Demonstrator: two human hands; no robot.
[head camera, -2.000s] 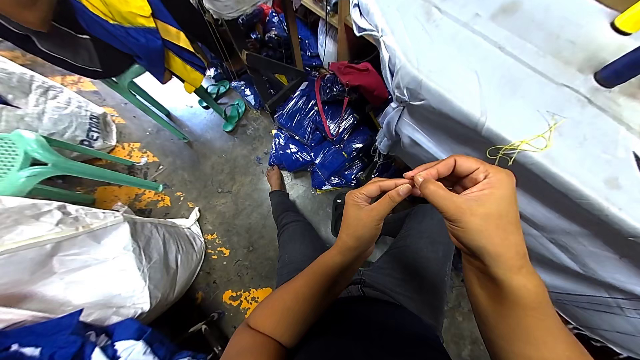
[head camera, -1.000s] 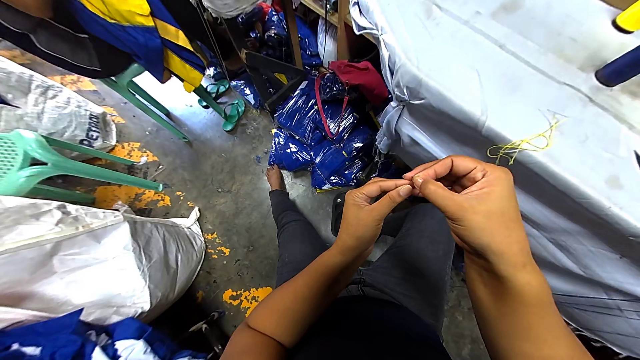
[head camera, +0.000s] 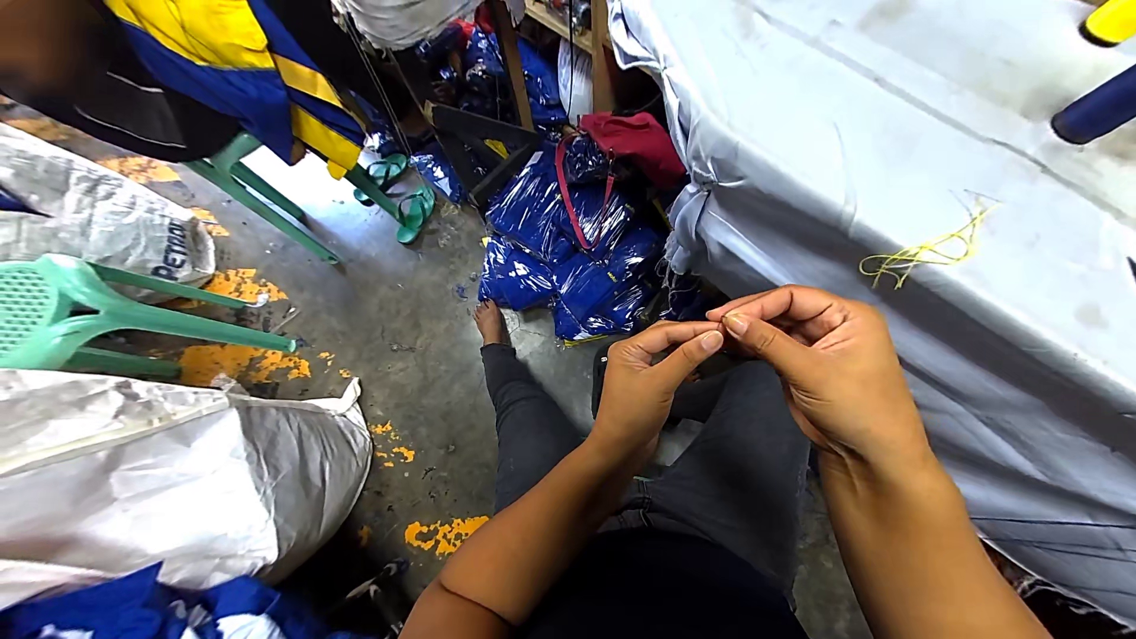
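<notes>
Above my lap, my left hand (head camera: 652, 382) pinches thumb against forefinger, its tips meeting those of my right hand (head camera: 821, 364). The right thumb and forefinger are pressed together too. Whatever lies between the fingertips is too small to make out. To the right, a tangle of yellow thread (head camera: 932, 253) rests on the edge of a table covered in pale grey cloth (head camera: 887, 133).
Blue garments in clear plastic (head camera: 577, 257) are piled on the floor ahead, a dark red bag (head camera: 635, 146) on them. At left are a green plastic stool (head camera: 80, 302), white sacks (head camera: 177, 470) and a seated person in part. Green slippers (head camera: 414, 213) lie beyond.
</notes>
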